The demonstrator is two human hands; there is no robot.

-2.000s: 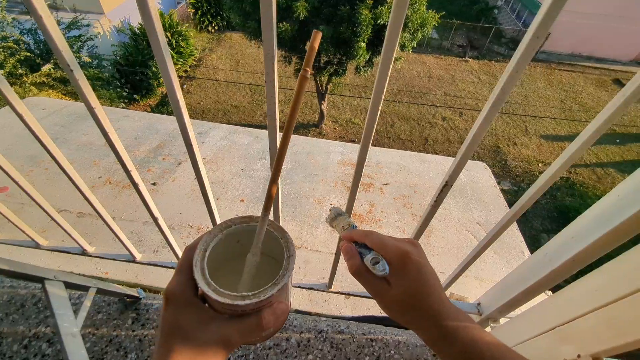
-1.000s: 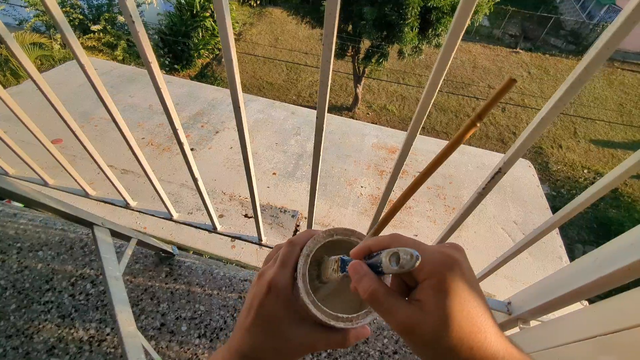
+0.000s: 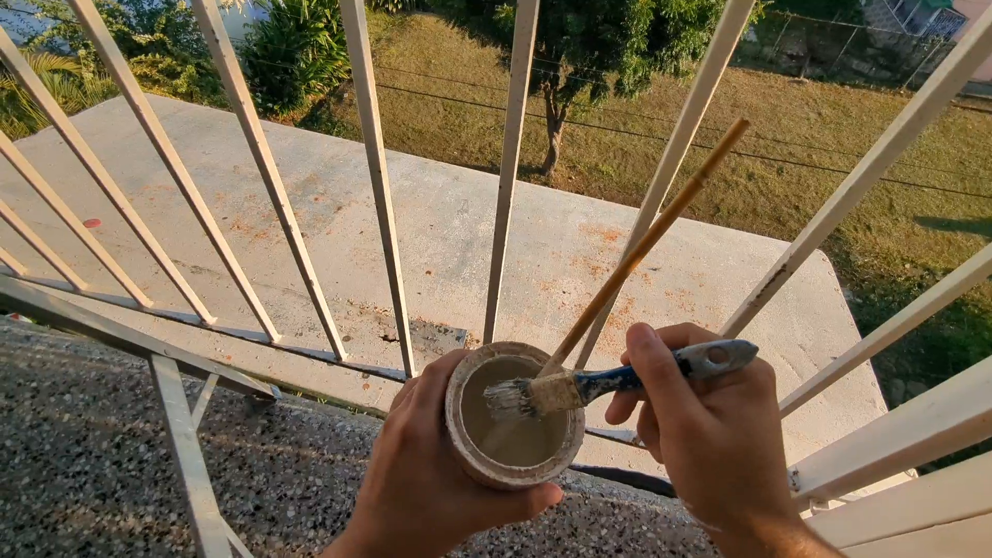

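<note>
My left hand is wrapped around a round paint pot with a crusted rim, at the lower middle of the view. Pale, thin paint lies inside it. My right hand grips a paintbrush by its blue, paint-stained handle. The brush is held nearly level over the pot's mouth, its whitened bristles above or touching the paint; which one I cannot tell. A thin wooden stick leans in the pot, tilted to the upper right, its lower end hidden behind the brush.
Pale metal railing bars stand just beyond the pot. A metal brace is at the lower left, over a speckled terrazzo surface. Outside lie a concrete slab, dry grass and a tree. A thick rail runs at right.
Two seconds ago the brush was apart from the pot, to its right; a second ago its bristles were inside the pot. The stick has tipped from near upright toward the right.
</note>
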